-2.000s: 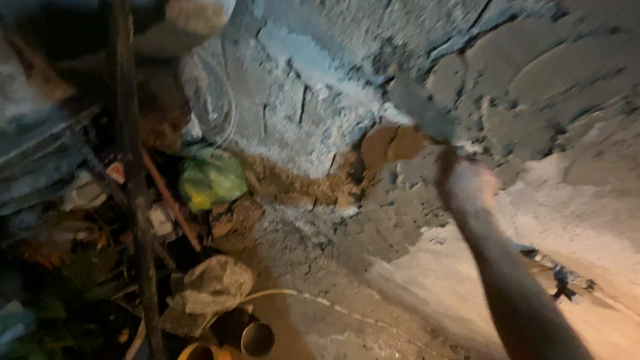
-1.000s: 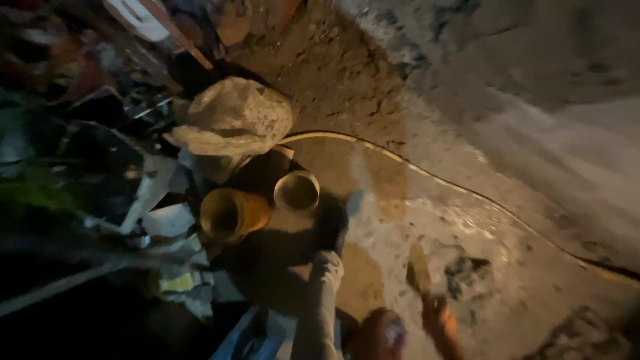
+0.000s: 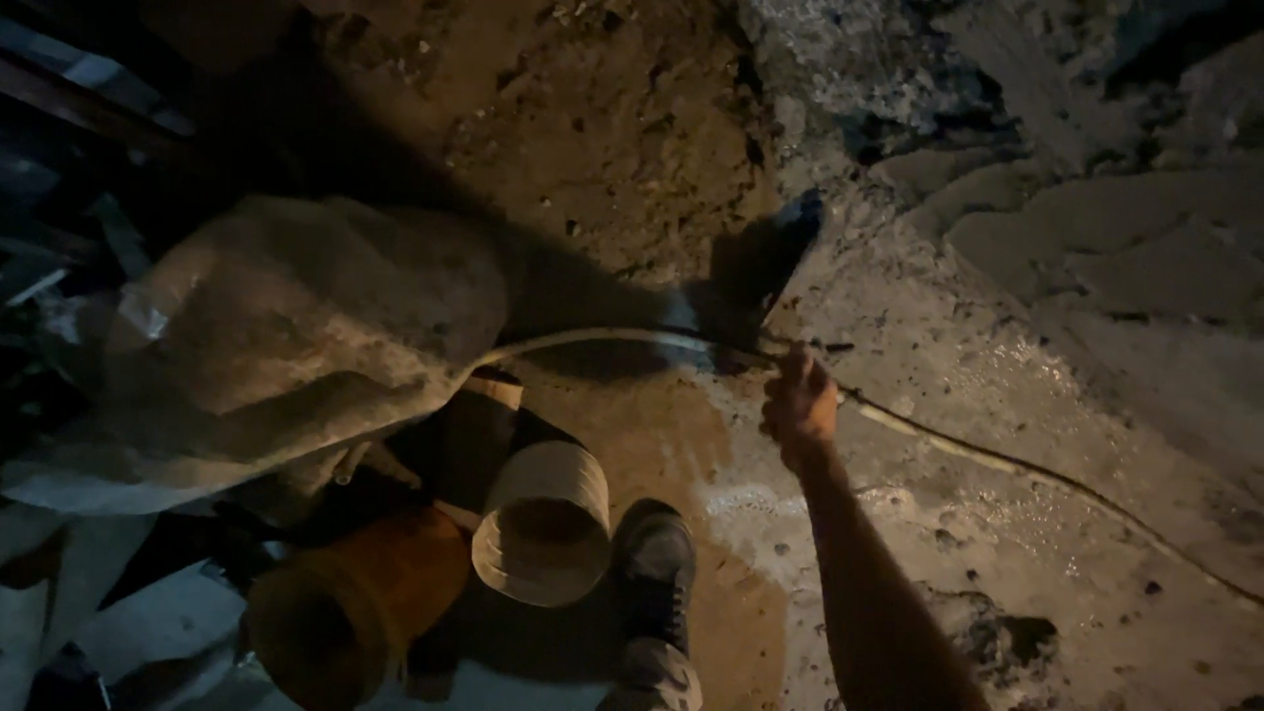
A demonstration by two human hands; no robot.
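My right hand is closed around the handle of a mason's trowel, whose dark blade points up and away from me at the foot of the rough wall. A long pale hose or cable passes across the ground at the hand; whether the two touch is not clear. Beyond the blade lies brown, crumbly soil or mortar. Fresh mortar with smeared edges covers the surface at the upper right. My left hand is outside the view.
A bulky, dusty sack lies at the left. Below it are an orange bucket and a pale cylindrical container, both with openings toward me. A shoe stands beside them. Scraps and debris fill the lower left.
The view has swung down from the wall to the ground. Since a second ago, my right hand has reached forward with the trowel, from the lower edge to the hose.
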